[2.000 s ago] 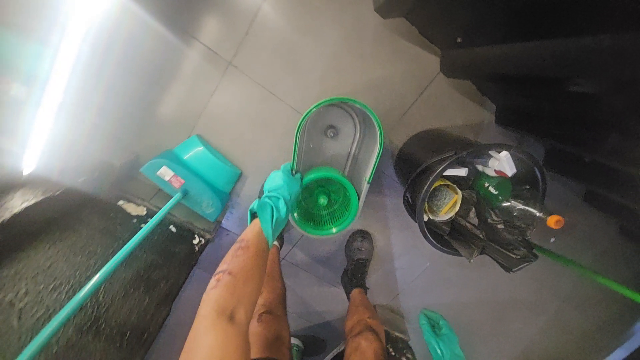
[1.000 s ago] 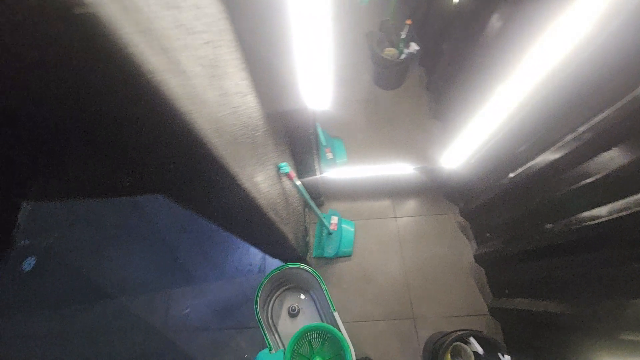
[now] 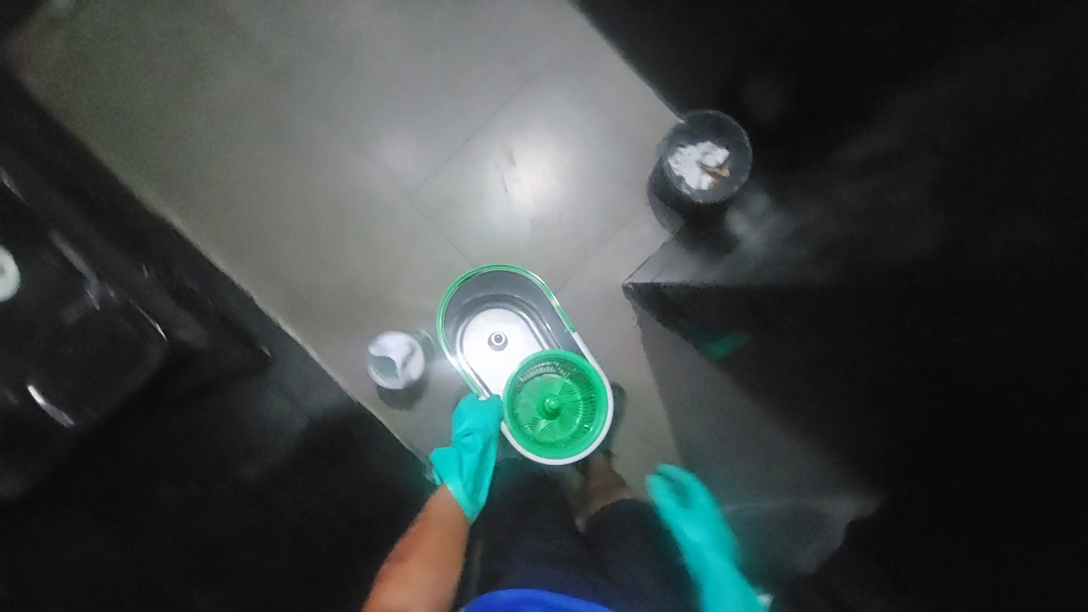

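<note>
My left hand (image 3: 473,442), in a turquoise rubber glove, grips the left side of an oval spin mop bucket (image 3: 450,323) at its rim or handle. The bucket is grey inside, with a green-edged rim. A green wringer basket (image 3: 554,406) sits in the end nearest my body, and the other end shows a pale bottom with a small round fitting. My right hand (image 3: 690,514), gloved alike and somewhat blurred, hangs to the right of the bucket and touches nothing that I can see; its fingers look loosely bent.
A small bin (image 3: 398,361) with a white liner or paper stands left of the bucket. A dark bin (image 3: 704,157) holding crumpled white paper is at the upper right, by a dark wall corner (image 3: 633,285). Dark glossy fixtures (image 3: 76,331) line the left.
The view has moved to another stretch of floor; the dustpan and the bin with a green bottle are out of sight. The mop bucket has come along with my left hand.
</note>
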